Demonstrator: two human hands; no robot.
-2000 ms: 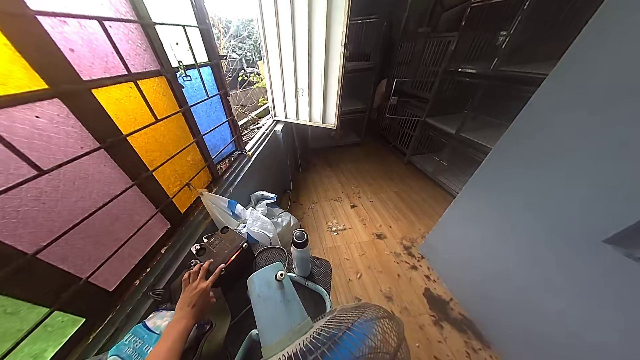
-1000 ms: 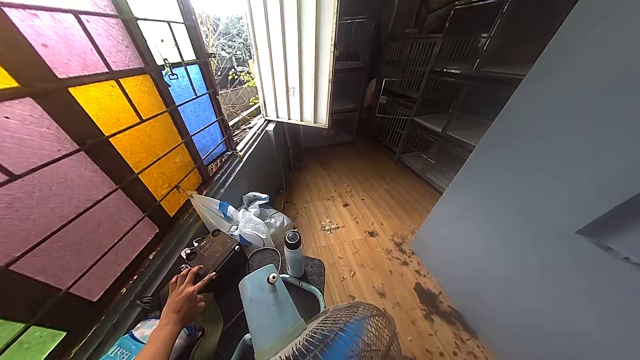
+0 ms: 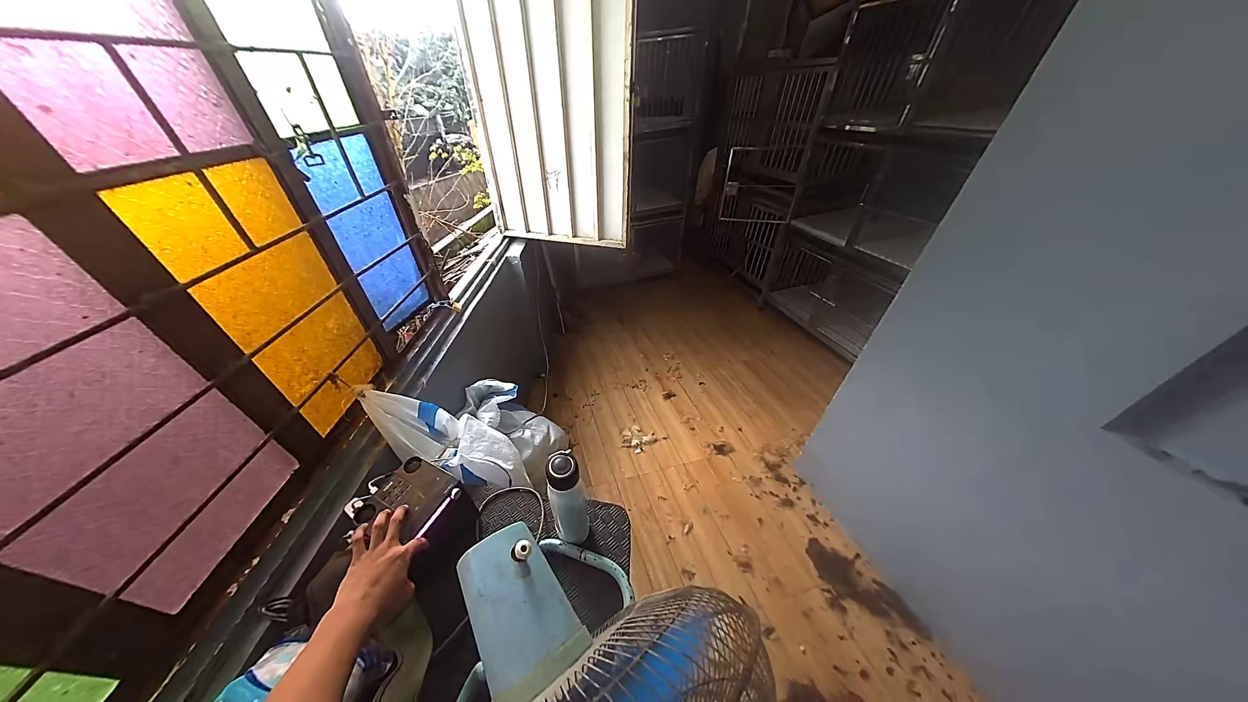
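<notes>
My left hand [image 3: 380,575] rests with spread fingers on the near edge of a dark box-shaped device [image 3: 419,497], which has round sockets and plugs at its left end. The hand grips nothing that I can make out. Right of the device stands a light blue electric fan's housing [image 3: 522,604], its wire grille [image 3: 692,648] at the bottom. A white bottle with a black cap [image 3: 567,502] is upright on a dark textured surface behind the fan. White plastic bags [image 3: 497,439] lie behind the device. My right hand is out of view.
Coloured glass panes [image 3: 273,283] with dark bars line the left, beside an outward view and a white ribbed shutter [image 3: 551,117]. Metal cages [image 3: 809,195] stand at the back. Dirt and debris [image 3: 639,439] lie on the wooden floor; a grey wall [image 3: 1024,409] is at right.
</notes>
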